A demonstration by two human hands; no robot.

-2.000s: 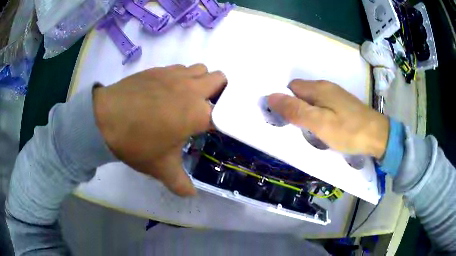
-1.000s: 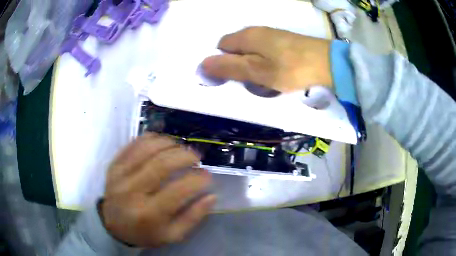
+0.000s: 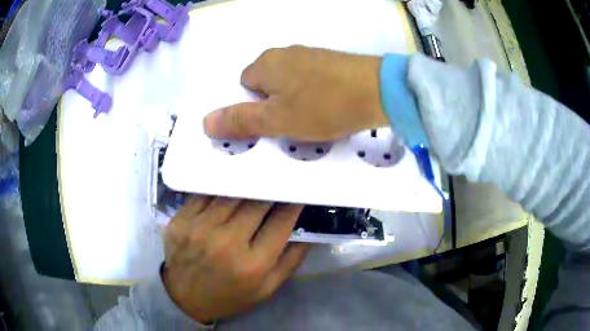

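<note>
A white socket face panel (image 3: 310,184) with a row of three round outlets visible lies tilted over the open housing shell (image 3: 336,236). Black socket modules (image 3: 333,220) show in the gap along the near side. My right hand (image 3: 310,94) lies on top of the panel, its thumb and fingers spread around its far and left part; it holds the panel. My left hand (image 3: 229,252) is at the near edge, its fingertips hidden under the panel inside the shell, so what they touch cannot be seen.
Purple brackets (image 3: 132,32) lie at the far left of the white board (image 3: 103,194), beside a crumpled clear plastic bag (image 3: 45,64). A white-headed tool (image 3: 425,14) with a dark handle lies at the far right. Cream edging (image 3: 532,271) runs along the right.
The panel has come down over the shell and hides more of the wiring. My left hand has moved from in front of the shell to under the panel's near edge.
</note>
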